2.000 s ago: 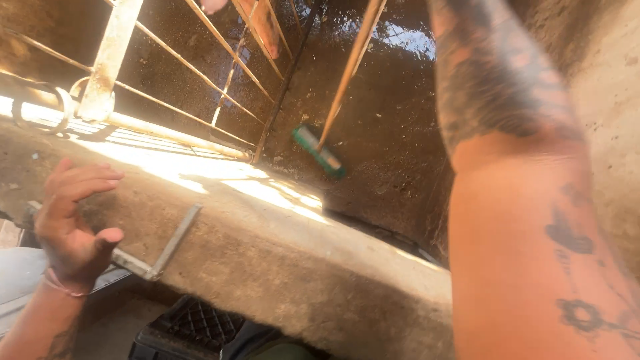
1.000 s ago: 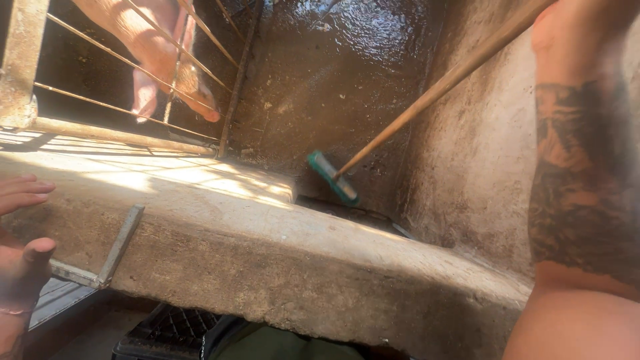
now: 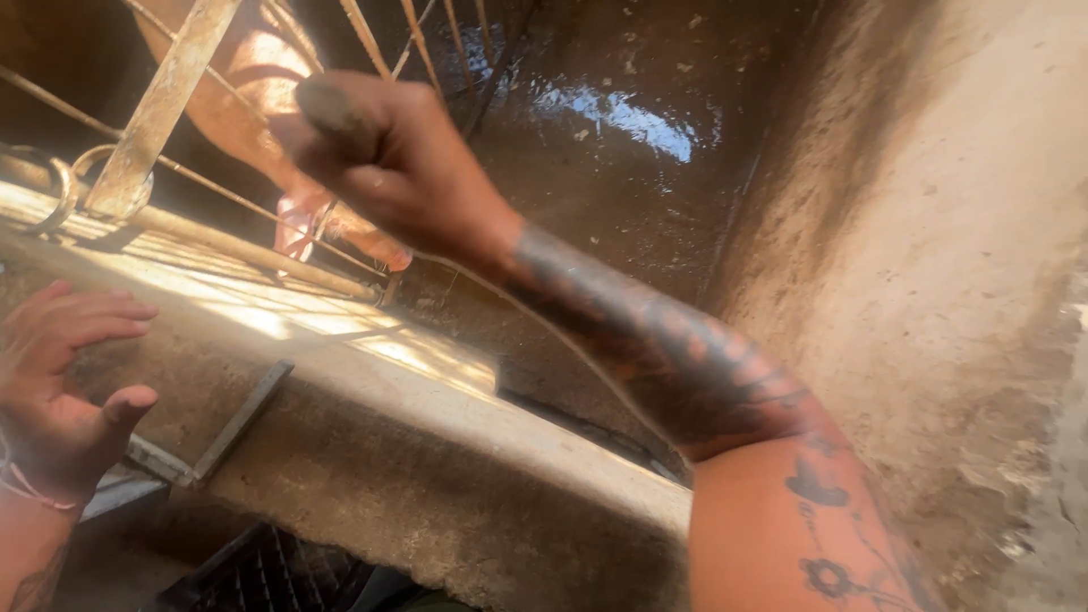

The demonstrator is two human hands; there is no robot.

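Observation:
My right hand is a closed fist at upper centre. A dark, blurred round end, which looks like that of the broom handle, sticks out of it. The rest of the handle and the green broom head are not visible. My tattooed right forearm crosses the wet floor. At the left edge my left hand holds nothing, its fingers apart, above an angled metal bracket by the concrete ledge.
Rusty metal bars stand at upper left, with the pinkish legs of an animal, apparently a pig, behind them. A stained wall rises on the right. A black plastic crate sits below the ledge.
My right hand has come into view at upper centre, and the green broom head seen on the floor earlier is out of sight. My left hand stays open. The view has shifted.

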